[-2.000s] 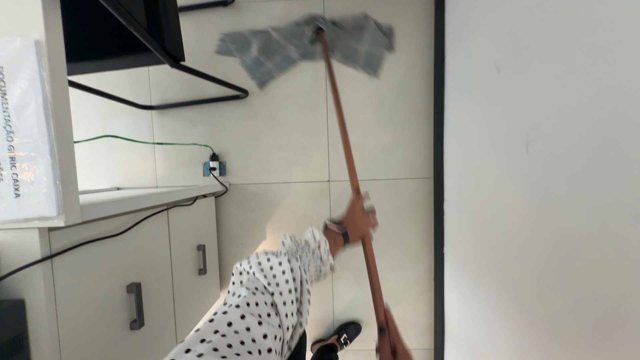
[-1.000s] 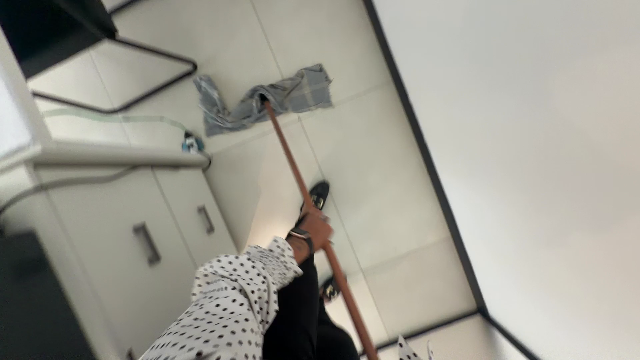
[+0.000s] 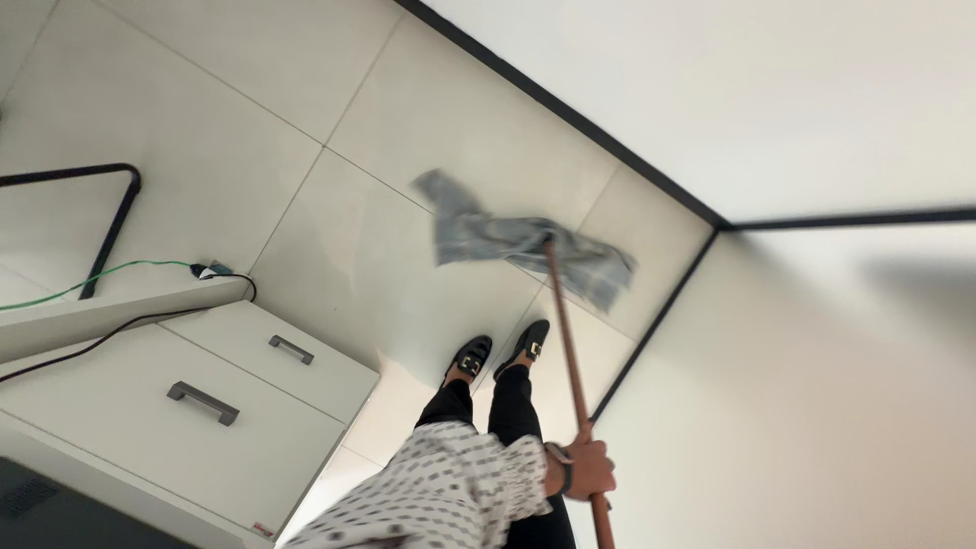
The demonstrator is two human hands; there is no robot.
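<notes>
My left hand [image 3: 583, 467], with a dark band at the wrist, is closed around the reddish-brown pole [image 3: 568, 343] of a floor mop or squeegee. At the pole's far end a grey checked cloth [image 3: 503, 238] lies spread on the tiled floor, blurred, a little beyond my feet. The head under the cloth is hidden. The pole runs down past my hand and out of the bottom edge. My right hand is out of view.
Black shoes [image 3: 470, 356] stand on the tiles. At left are a white drawer cabinet [image 3: 252, 396], a green cable [image 3: 99, 278] with a plug connection, and a black metal leg frame [image 3: 114, 229]. Walls with black skirting [image 3: 549, 99] meet in a corner at right.
The cloth has moved away from the chair-like black frame, towards the wall corner, and now lies closer to my feet. The view has turned. My right hand, seen low on the pole two seconds ago, has left view.
</notes>
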